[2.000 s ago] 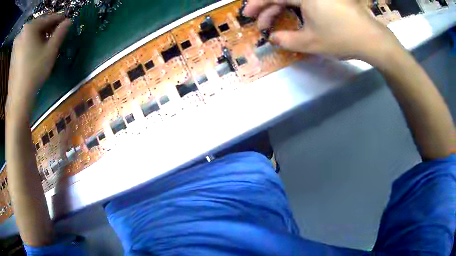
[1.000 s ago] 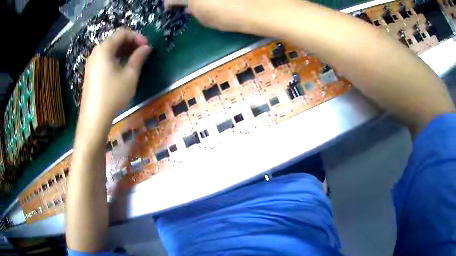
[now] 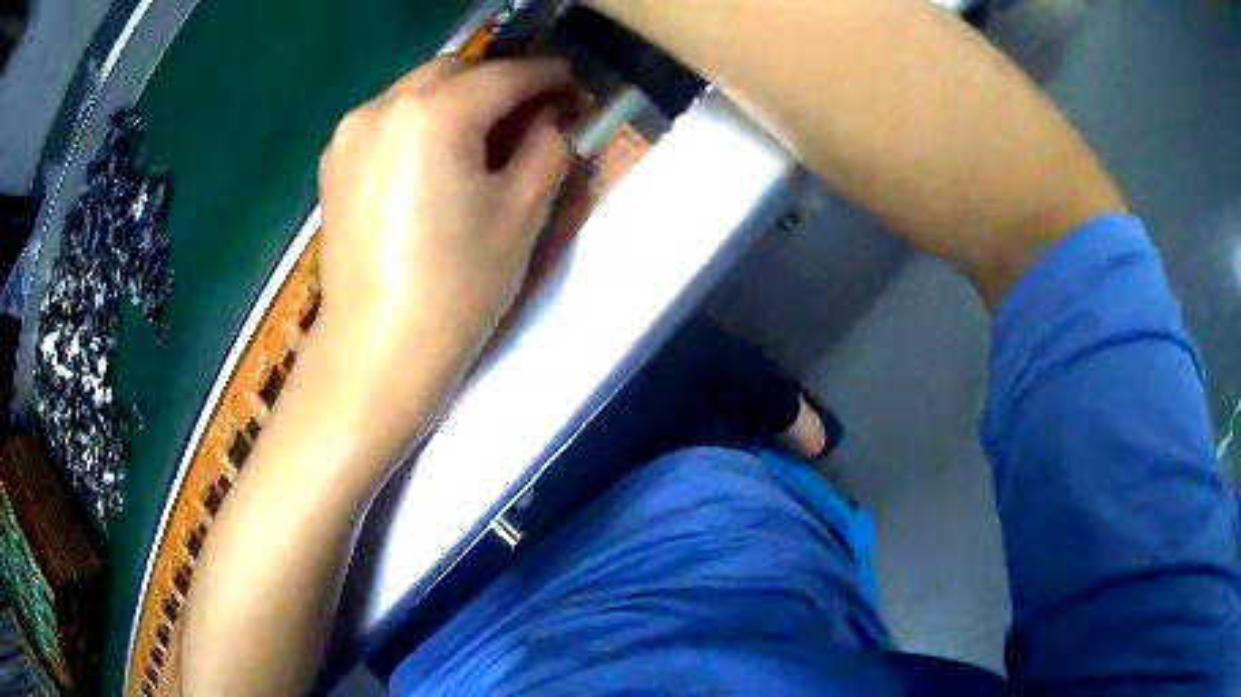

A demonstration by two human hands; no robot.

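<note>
My left hand [image 3: 436,204] is over the strip of orange-brown circuit board panels [image 3: 252,388], fingers curled at the board by a grey slot near the top middle. Whether its fingertips hold a component cannot be seen. My right forearm reaches in from the right across the top; the right hand is cut off by the top edge. A black crosspiece [image 3: 633,57] lies across the strip between my two arms. Dark rectangular openings line the board left of my left wrist.
A heap of black and silver components [image 3: 85,320] lies on the green mat [image 3: 245,150] at left. Stacked board panels [image 3: 41,511] stand at lower left. The silver-white rail [image 3: 613,293] runs between the boards and my body. A foot shows on the floor.
The view has swung to the right along the line. My left hand has moved from near the heap to over the boards. My right hand has gone from the heap and left the picture at the top.
</note>
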